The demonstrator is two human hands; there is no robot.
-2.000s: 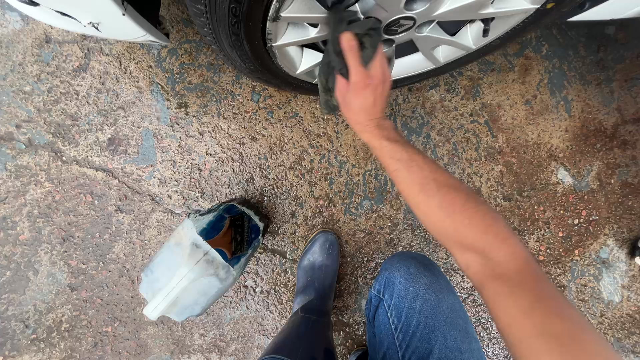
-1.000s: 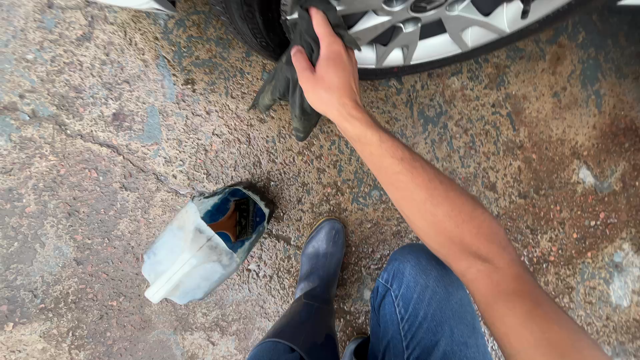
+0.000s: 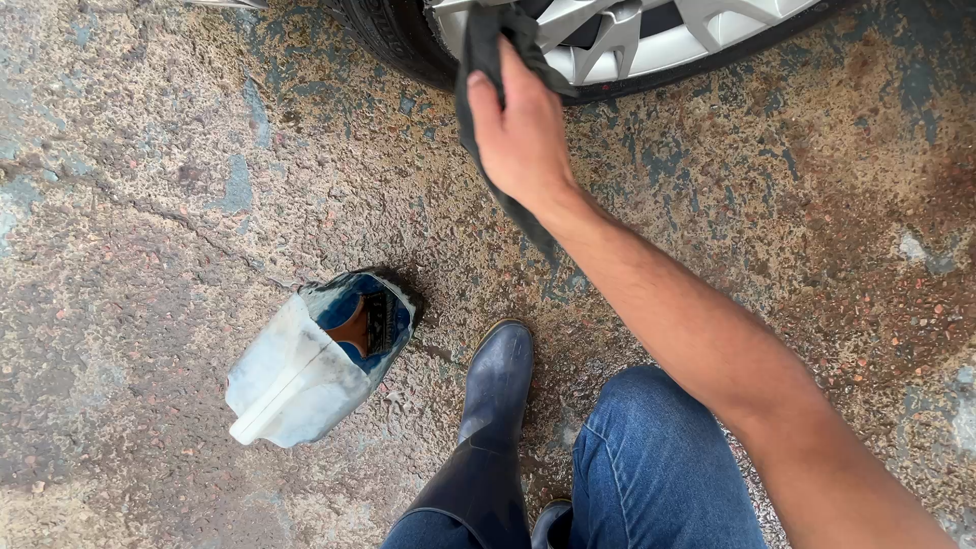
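My right hand grips a dark cloth at the lower left edge of a silver multi-spoke car wheel. Part of the cloth lies over the rim, and a long end hangs down beside my wrist. The black tyre curves around the rim. A cut-open whitish plastic jug lies on the ground to the left, with blue liquid and a brush with an orange-brown handle inside it. My left hand is not in view.
The ground is rough, worn concrete, wet in places, with a crack at the left. My rubber boot stands right of the jug, and my knee in blue jeans is beside it. A bit of the car body shows at the top left.
My right hand moved from the wheel's spokes near the hub to the rim's left edge, with the cloth still in it. Less of the wheel shows as the view shifted.
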